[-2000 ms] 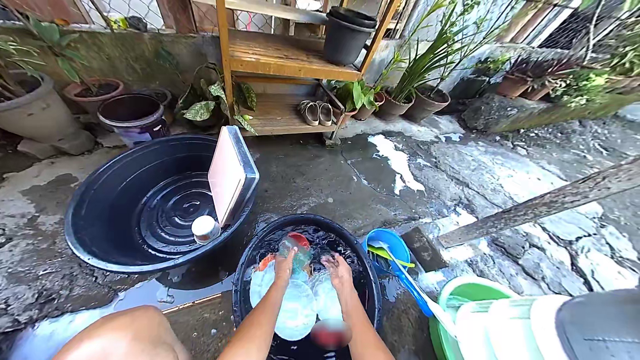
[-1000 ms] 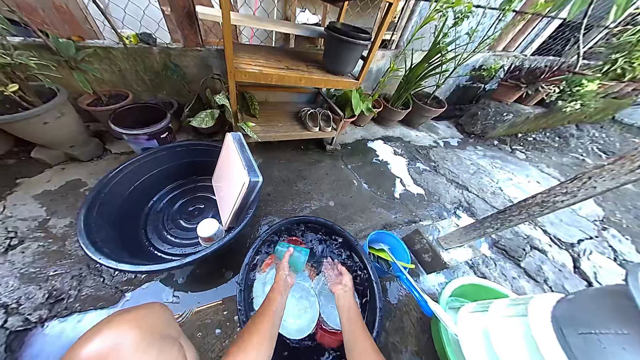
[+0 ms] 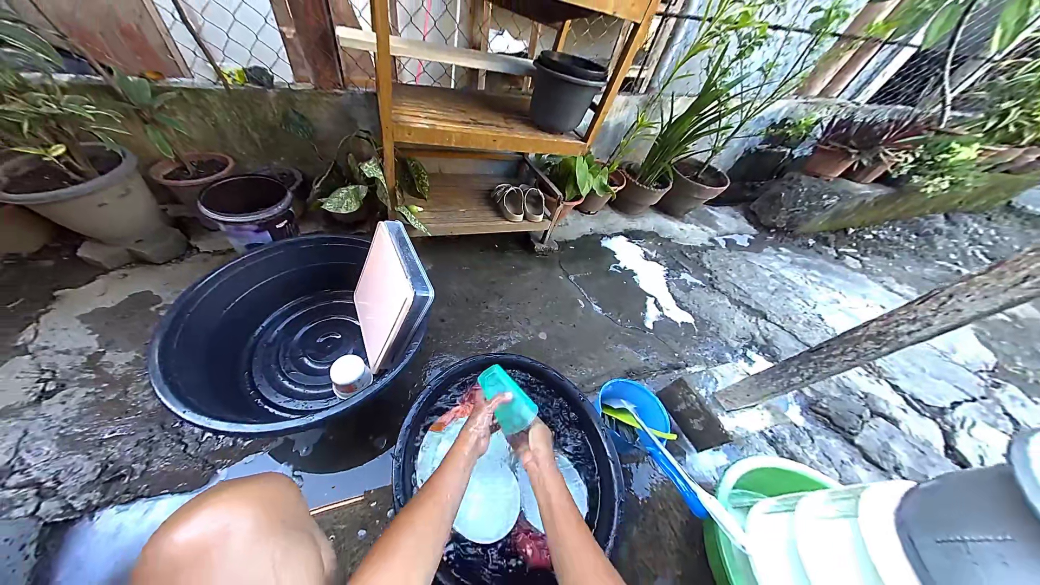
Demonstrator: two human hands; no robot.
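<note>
My left hand grips a teal plastic container by its left side, above the water of a round black basin. Against the container's lower right edge is my right hand, its fingers partly hidden. Below my forearms, pale translucent round plastic pieces lie in the water. An orange-red item shows at the basin's upper left, and a dark red one lies near the bottom between my arms.
A large black tub at left holds a pink-faced plastic case and a white-lidded jar. At right stand a blue dipper with utensils, a green basin with stacked white containers, and a slanting wooden post. Behind is a wooden rack.
The teal container, lower at the left hand a second ago, has been raised and tilted. My right hand, earlier open and apart, has come in beside it.
</note>
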